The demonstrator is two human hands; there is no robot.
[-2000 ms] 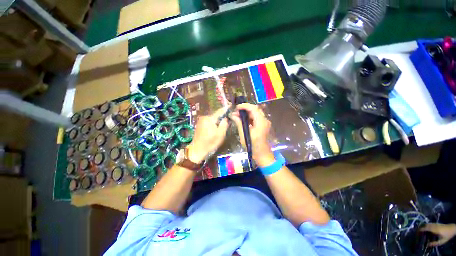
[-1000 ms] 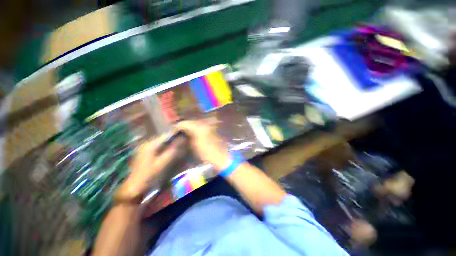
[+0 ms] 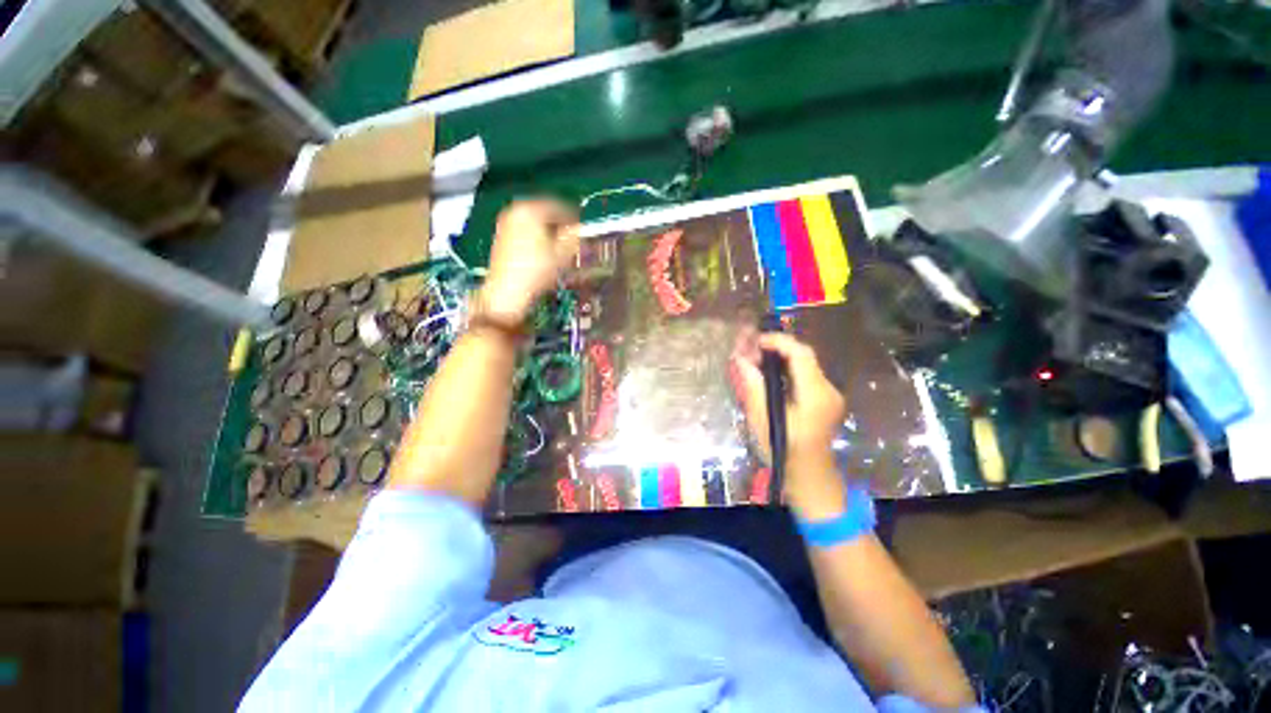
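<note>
My right hand (image 3: 806,418) is shut on the slim black handle of the soldering iron (image 3: 776,425), upright in view over the right part of the printed sheet (image 3: 683,362). My left hand (image 3: 530,251) is blurred, over the sheet's upper left corner; whether it holds anything cannot be told. Green ring parts (image 3: 555,373) with pale wires lie at the sheet's left side, partly hidden by my left forearm. A small pale round item (image 3: 708,128) with a thin white strand is behind the sheet.
Dark ring parts (image 3: 335,373) stand in rows at the left. A clear fume hood (image 3: 1011,202), a black fan (image 3: 913,286) and a black blocky unit (image 3: 1122,334) are at the right. A pale yellow handle (image 3: 988,449) lies near the front edge. Tangled wired parts (image 3: 1164,683) are below.
My hands were together over the middle of the sheet; my left hand has moved away to the upper left. My right hand still holds the iron. The view has shifted.
</note>
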